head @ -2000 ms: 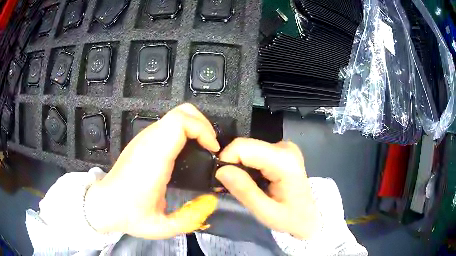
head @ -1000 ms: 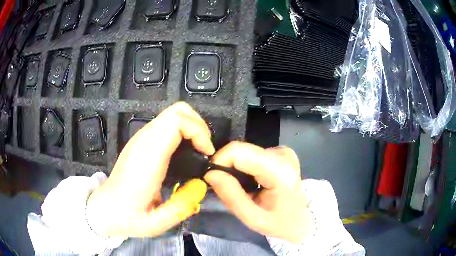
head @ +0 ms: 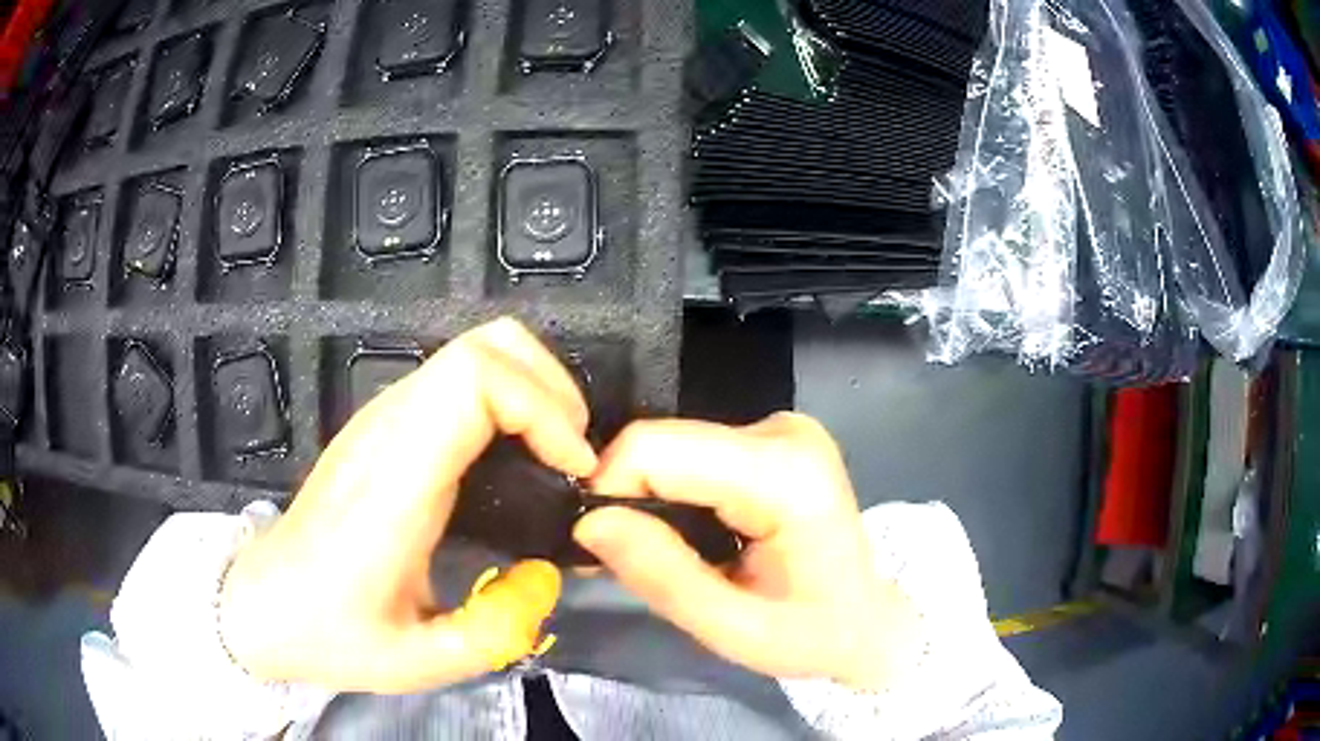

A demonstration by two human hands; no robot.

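Observation:
My left hand [head: 398, 536] holds a dark watch body [head: 514, 500] between its fingers and palm, close to my body. An orange cover [head: 514, 611] is on my left thumb. My right hand [head: 738, 543] pinches a black strap [head: 680, 518] between thumb and index finger, its end against the watch body's edge. The fingertips of both hands nearly meet there and hide the joint; I cannot tell whether the strap is attached.
A grey foam tray [head: 391, 307] holds several watch bodies [head: 547, 217] in pockets at left. A stack of black straps [head: 825, 188] and crinkled clear bags [head: 1064, 217] lie at right. A red object [head: 1136, 466] stands lower right above the grey floor.
The tray, straps and bags have shifted left in view. The hands have also moved slightly left. My left thumb has moved down and away from the watch body.

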